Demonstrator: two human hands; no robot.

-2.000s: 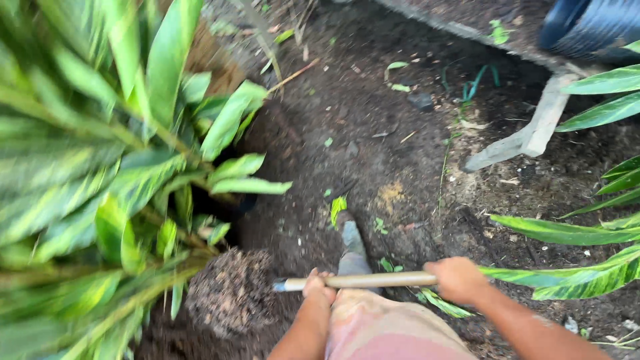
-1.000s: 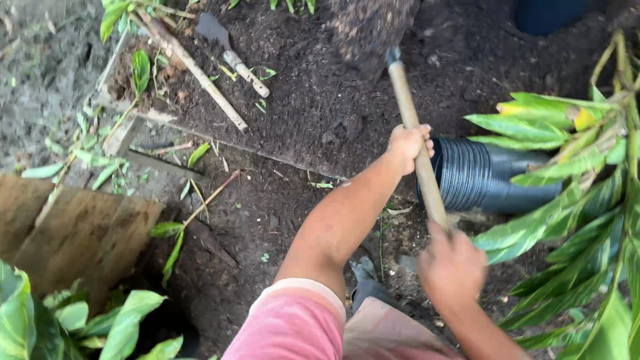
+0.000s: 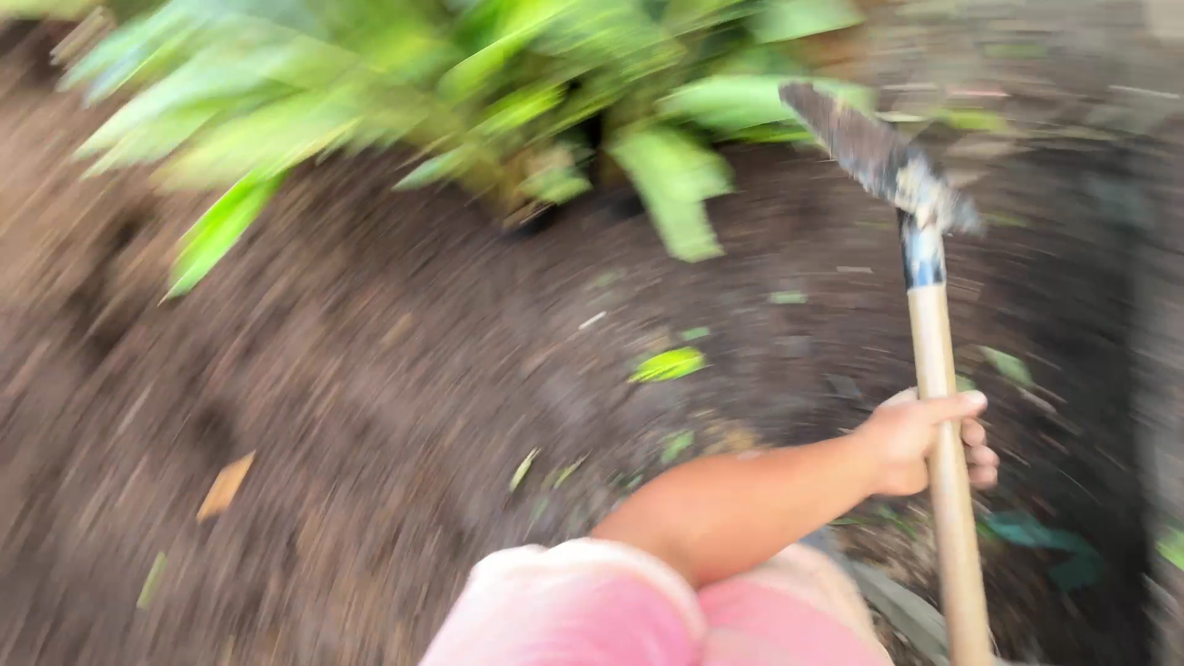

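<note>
My left hand point(image 3: 925, 444) is closed around the wooden handle point(image 3: 953, 518) of a digging tool, on the right side of the view. The handle runs upward from the bottom edge to a dark socket and a soil-caked metal blade point(image 3: 860, 148), which tilts up to the left, near the leafy plants. Blur hides the blade's exact shape. My left arm reaches across from the pink sleeve at the bottom. My right hand is out of view.
Leafy green plants point(image 3: 444, 92) spread across the top, blurred. Dark soil point(image 3: 370, 388) lies below them, with a bright green leaf point(image 3: 668, 364) and an orange-brown leaf point(image 3: 225, 486) on it. A grey edging piece point(image 3: 902, 606) shows at the lower right.
The view has swung strongly, from the black corrugated pipe to the plants. The blade, a second ago near a mass of soil, now shows beside the plants. My right hand has left the view.
</note>
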